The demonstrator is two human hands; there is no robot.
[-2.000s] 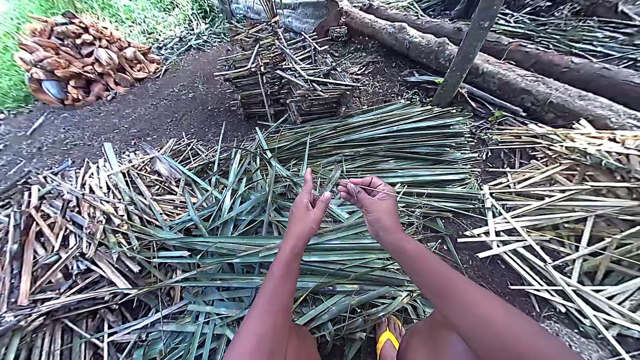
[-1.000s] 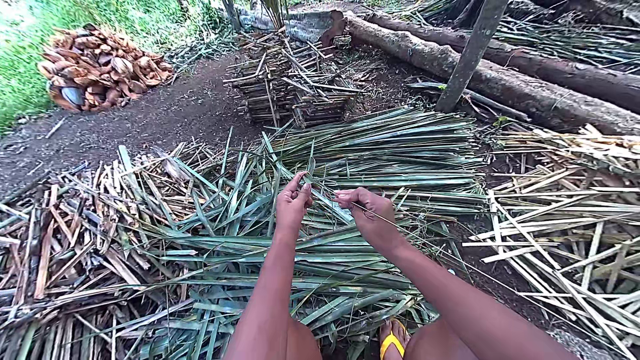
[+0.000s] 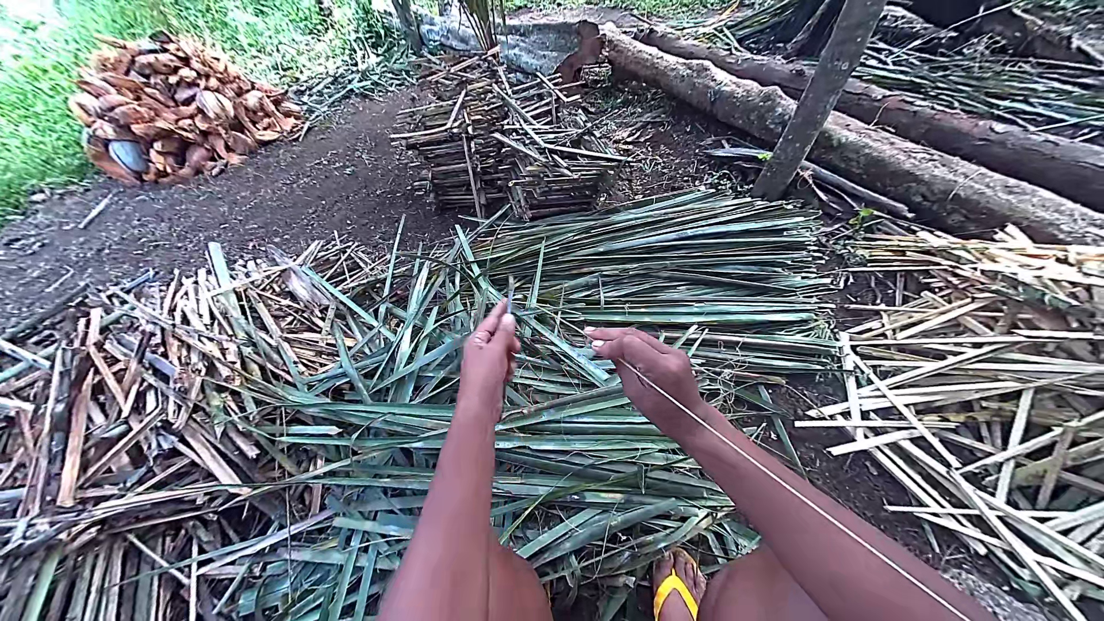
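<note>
My left hand (image 3: 490, 352) is closed around a small knife (image 3: 510, 295), whose thin blade points up past the fingers. To its right, my right hand (image 3: 642, 366) pinches a thin pale strip (image 3: 776, 473), which runs back along my forearm to the lower right. The two hands are apart. Below them lie long green palm leaf strips (image 3: 586, 440), loosely crossed. A neater bundle of green leaf strips (image 3: 673, 267) lies just beyond my right hand.
Dry split sticks (image 3: 172, 388) heap at the left, pale strips (image 3: 992, 388) at the right. Farther off are stacked sticks (image 3: 509, 147), coconut husks (image 3: 181, 108), a leaning post (image 3: 819, 95) and logs (image 3: 906, 164). My foot in a yellow sandal (image 3: 674, 595) is at the bottom.
My hands were close together a second ago and now stand farther apart. The pale strip now trails from my right hand along the forearm.
</note>
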